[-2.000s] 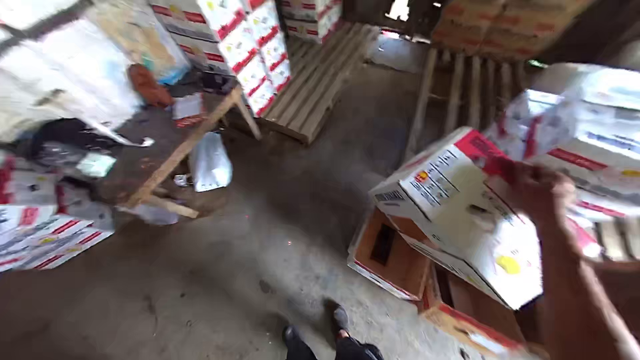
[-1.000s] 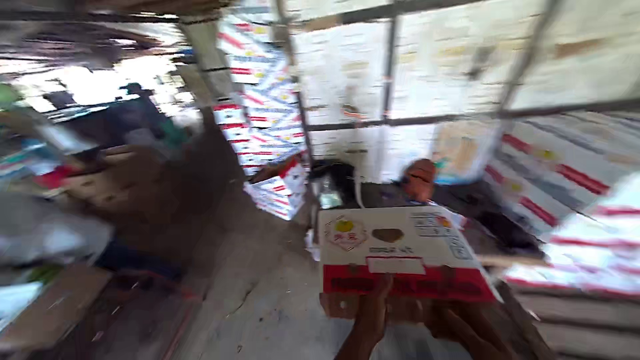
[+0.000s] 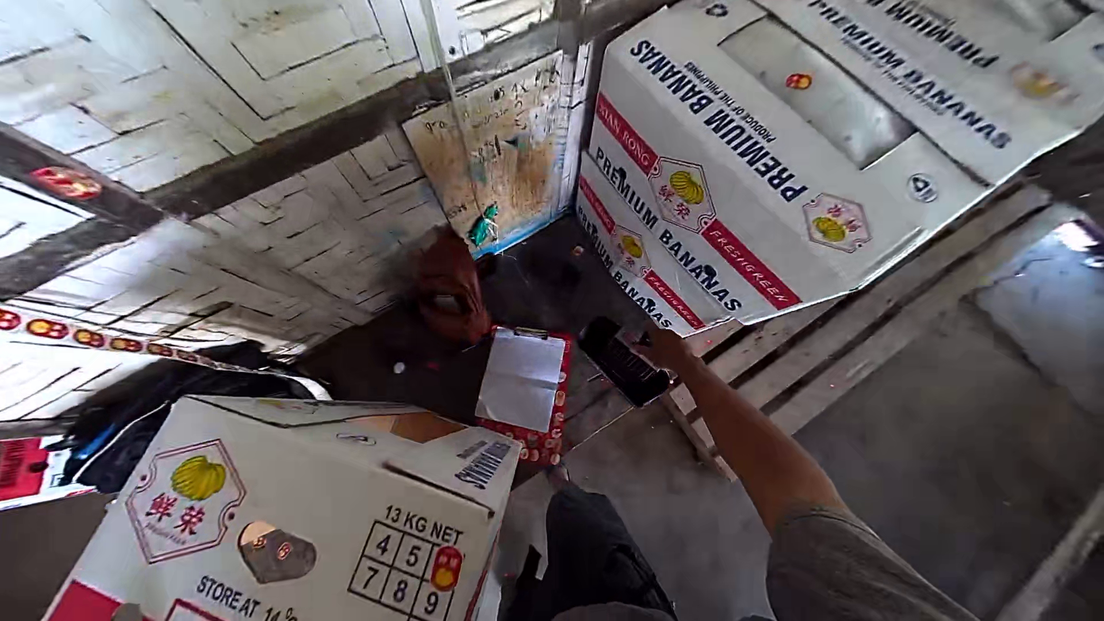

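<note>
My right hand reaches to a black device with small keys or marks at the edge of a dark table; its fingers are at the device's upper right side, and whether they grip it is unclear. Left of the device lies a red patterned clipboard with a pale sheet. A white banana carton with a heart-shaped hand hole fills the lower left. Of my left hand only what seems a fingertip shows at the carton's lower left; the rest is hidden.
Stacked banana cartons stand on a wooden pallet at the right. A brown object sits by the woven wall, near a written-on board. Dark bags lie behind the near carton. Concrete floor shows at lower right.
The view has swung to the table and wall corner. One second ago both hands were at the carton; now it is at the lower left and my right hand is away from it, at the black device.
</note>
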